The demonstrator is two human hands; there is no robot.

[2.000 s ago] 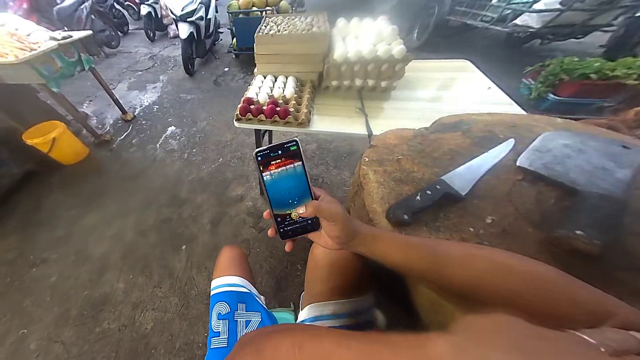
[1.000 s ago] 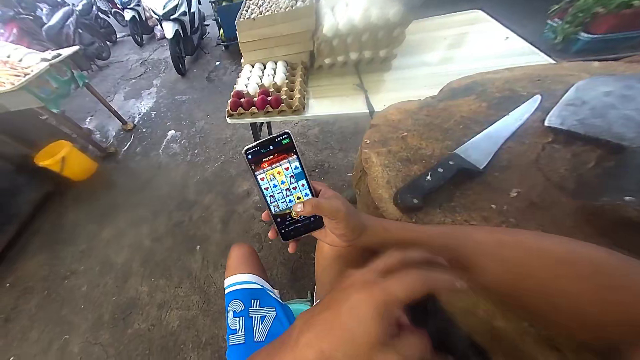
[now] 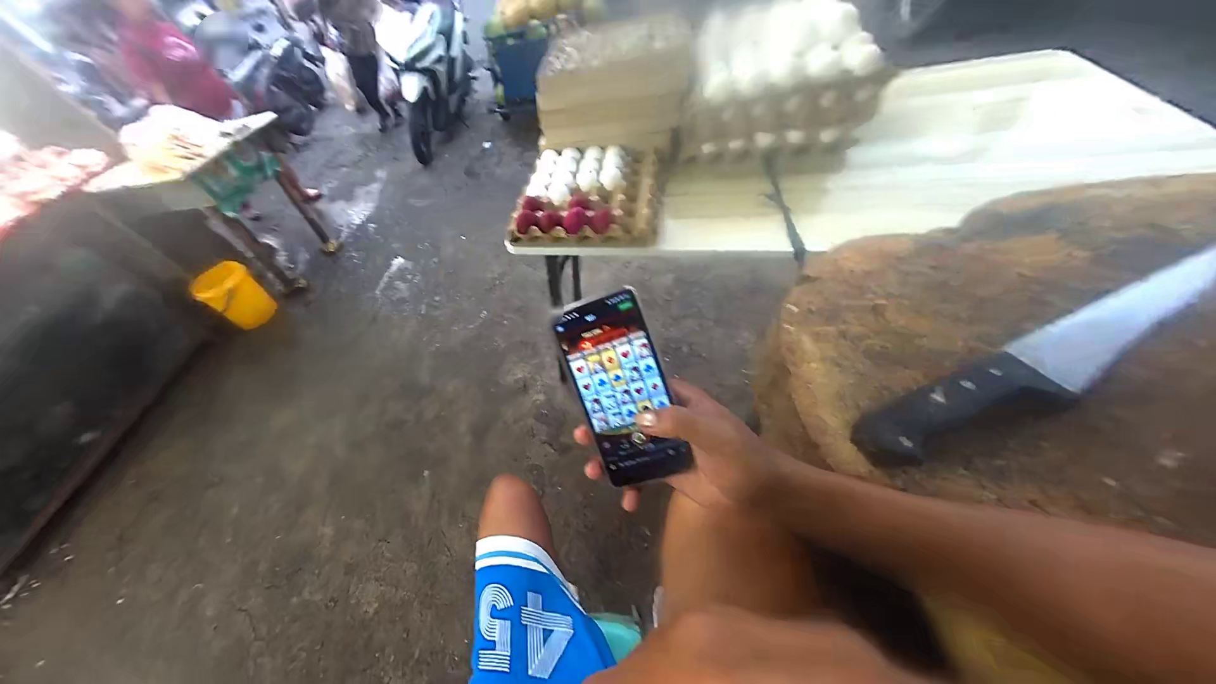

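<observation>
My right hand [image 3: 712,446] holds a smartphone [image 3: 622,389] upright above my knees, its thumb over the lower part of the lit screen, which displays a grid of card-like symbols. At the bottom edge, part of my left hand or forearm [image 3: 750,646] is blurred and cut off, so whatever it may hold is hidden. To the right of the phone, a kitchen knife with a black handle [image 3: 964,404] lies on a thick wooden chopping block [image 3: 855,323], its blade pointing up and right.
Beyond the block, a pale table [image 3: 959,123] bears an open egg tray [image 3: 646,204] with white and dark pink eggs, and stacked egg trays [image 3: 613,95]. A yellow bucket [image 3: 233,294] stands by a left-hand table [image 3: 204,166]. Behind are a parked scooter [image 3: 432,85] and people.
The phone's screen has gone from a mostly blue picture to a symbol grid. My left hand has moved down toward the bottom edge. The view has shifted, and the cleaver is out of it.
</observation>
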